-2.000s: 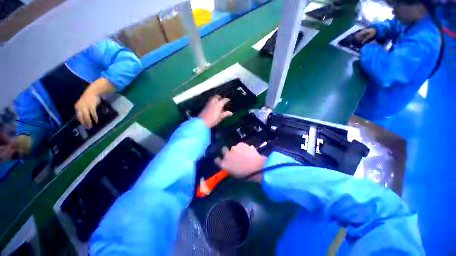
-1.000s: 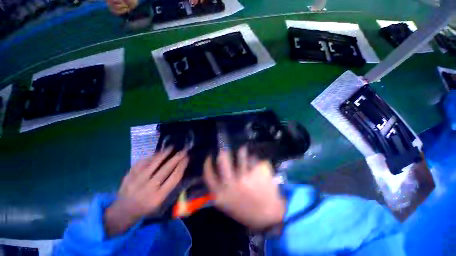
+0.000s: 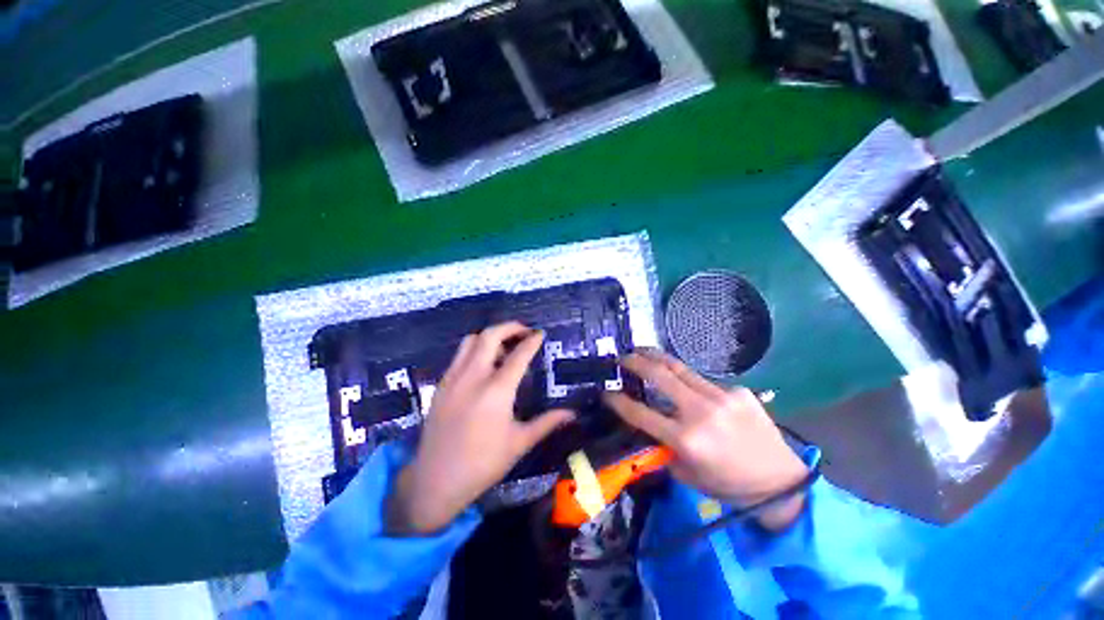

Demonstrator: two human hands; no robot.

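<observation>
A black plastic housing [image 3: 454,317] lies on a bubble-wrap sheet [image 3: 285,351] in front of me. White brackets [image 3: 351,418] frame a small black module [image 3: 383,409] on its left part. A second small black module [image 3: 584,371] sits among white brackets on the right. My left hand [image 3: 470,424] rests on the middle of the housing, fingers spread, holding nothing visible. My right hand [image 3: 714,436] touches the right module's edge with its fingertips. The electric screwdriver [image 3: 632,470], orange with a tan band, is held under that hand, pointing left; its grip is partly hidden.
A round dark mesh-like dish [image 3: 717,323] stands just right of the sheet. Other housings on sheets lie beyond [image 3: 515,79], at the far left [image 3: 109,182] and at the right [image 3: 950,291]. A grey post [image 3: 1017,103] crosses the upper right. The black cord [image 3: 739,515] crosses my right wrist.
The view has tilted down onto the housing. The dark round dish now stands right of the sheet. My hands have moved right and settled at the right module; the screwdriver has moved along with my right hand.
</observation>
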